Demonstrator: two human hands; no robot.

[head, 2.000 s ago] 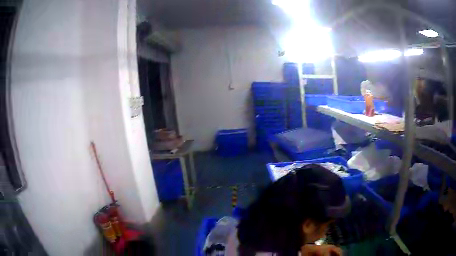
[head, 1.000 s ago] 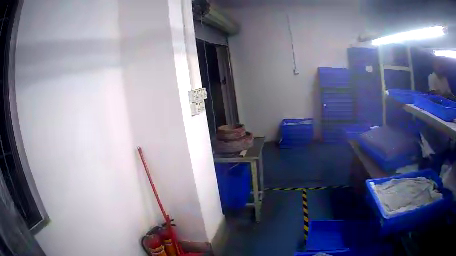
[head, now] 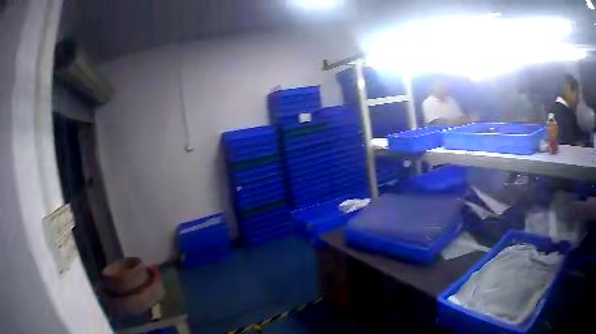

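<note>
Neither of my hands is in the picture. Nearest in front at the lower right is a blue tote (head: 451, 312) with a crumpled pale liner (head: 506, 284) in it. Behind it, a blue tray (head: 408, 225) with a flat greyish top stands on a dark bench (head: 385, 271). What lies under the liner is hidden. The picture is blurred.
Tall stacks of blue totes (head: 314, 156) stand by the back wall. A raised white shelf (head: 496, 158) at right holds blue trays (head: 493, 138) and an amber bottle (head: 552, 134). Two people (head: 441, 107) are behind it. Floor tape (head: 281, 318) and reddish round items (head: 131, 287) show lower left.
The view has swung right and moved nearer the tote stacks and bench. The fire extinguishers have left the picture, and the person seen bent over at first is no longer in view.
</note>
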